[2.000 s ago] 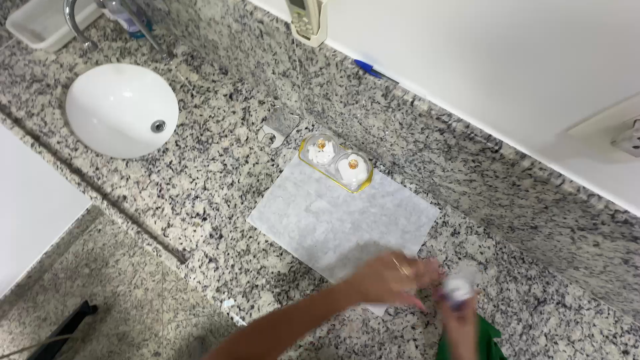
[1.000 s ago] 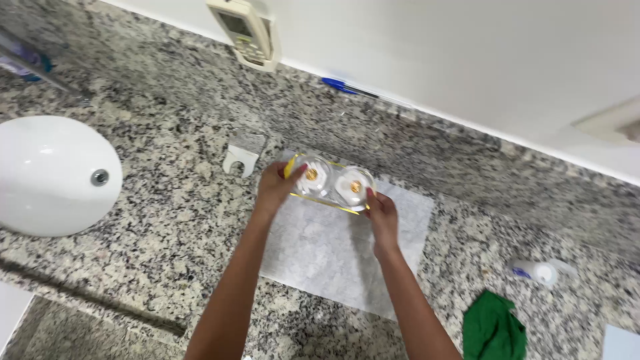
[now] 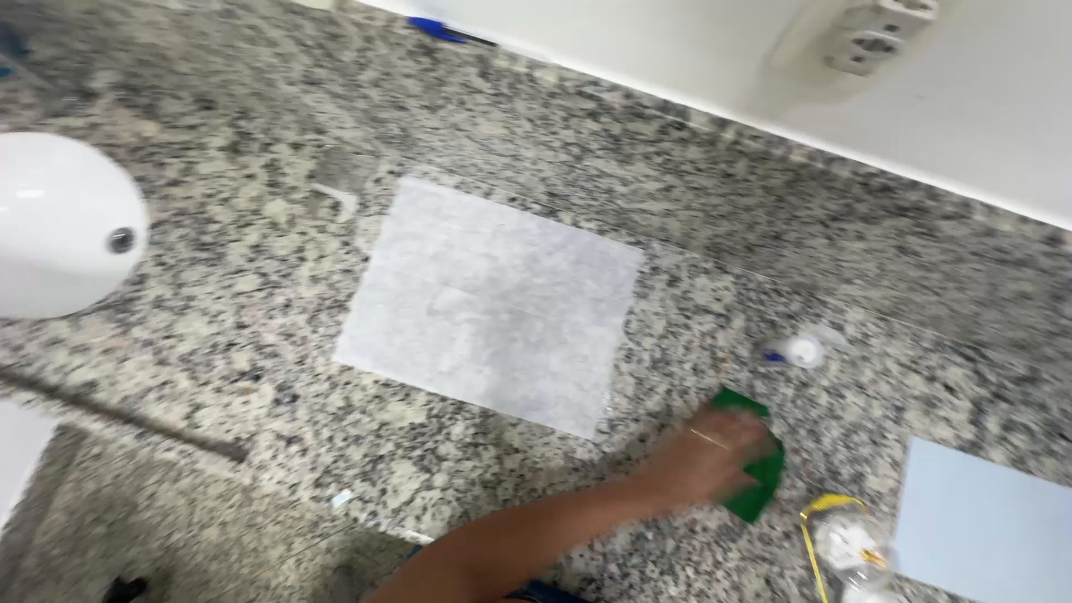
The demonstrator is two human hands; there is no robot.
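Observation:
My left hand (image 3: 712, 461), blurred, lies over a green cloth (image 3: 758, 490) on the granite counter; the blur hides whether its fingers grip the cloth. My right hand is out of view. Left of the hand, a white sheet (image 3: 494, 306) lies flat with nothing on it. At the bottom right edge is a clear container with yellow edging (image 3: 850, 544), holding white pieces with gold-coloured centres, partly cut off by the frame. A small white bottle (image 3: 802, 351) with a blue part is beyond the cloth.
A white sink basin (image 3: 63, 226) is at the far left. A clear and white piece (image 3: 339, 197) lies near the backsplash. A pale blue sheet (image 3: 984, 519) lies at the right. A blue pen (image 3: 440, 30) rests on the backsplash ledge, below a wall socket (image 3: 867, 46).
The clear container, held in both hands over the white sheet a second ago, is now at the lower right. My left hand has moved right to the green cloth. The right hand has left the view.

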